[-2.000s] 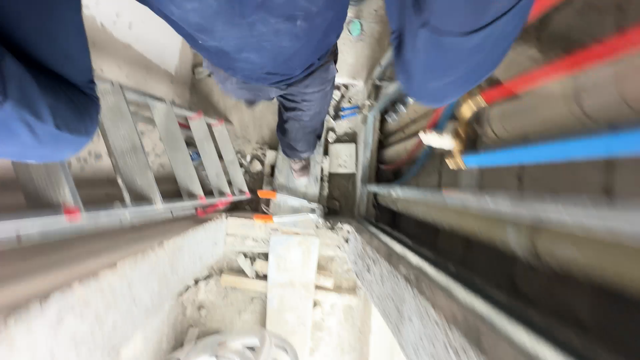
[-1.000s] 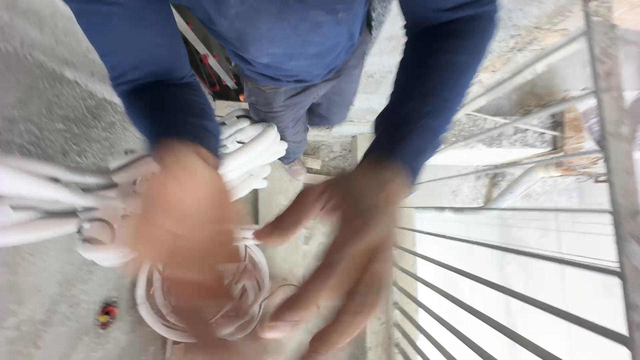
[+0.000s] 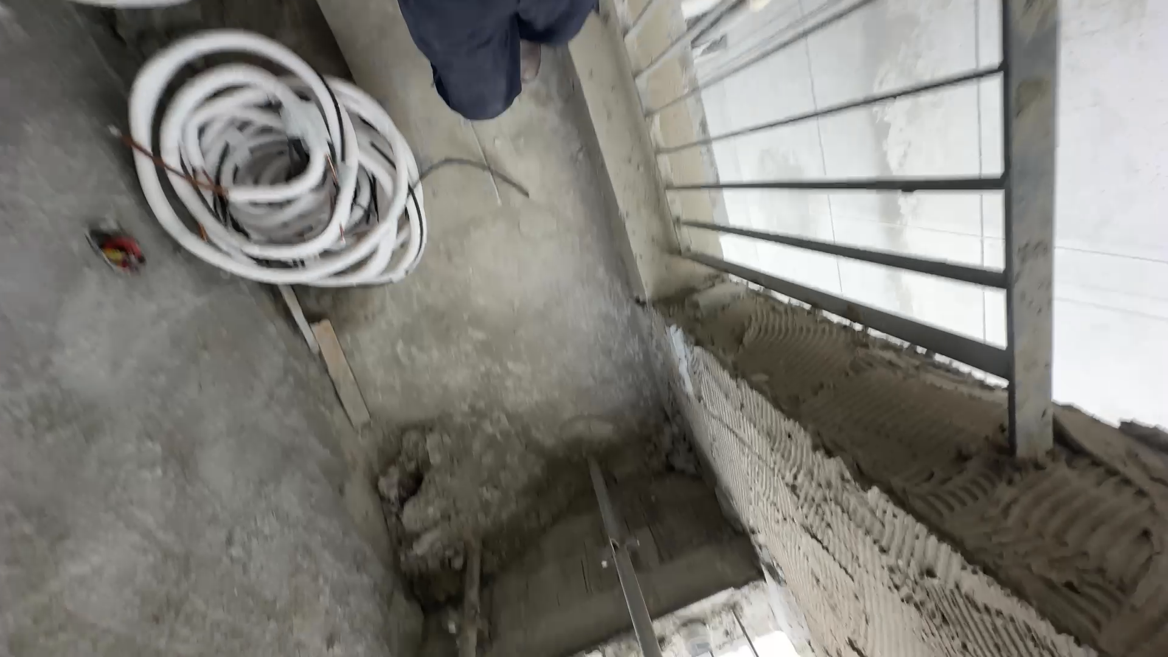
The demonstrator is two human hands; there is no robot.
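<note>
Neither my left hand nor my right hand shows in the view of now. A coil of white insulated pipe, with bare copper-coloured ends and black cable among its loops, lies at the upper left against the rough concrete wall. My legs in dark blue trousers come in at the top, right of the coil. A short piece of dark cable lies on the concrete floor just below them.
A metal railing stands on the right above a ledge with combed mortar. A wood strip leans by the left wall, where coloured wires stick out. A narrow metal bar crosses the opening at the bottom.
Both hands, seen blurred in front of my body one second ago, are out of view now. The view has shifted a lot, to the coil, floor and railing.
</note>
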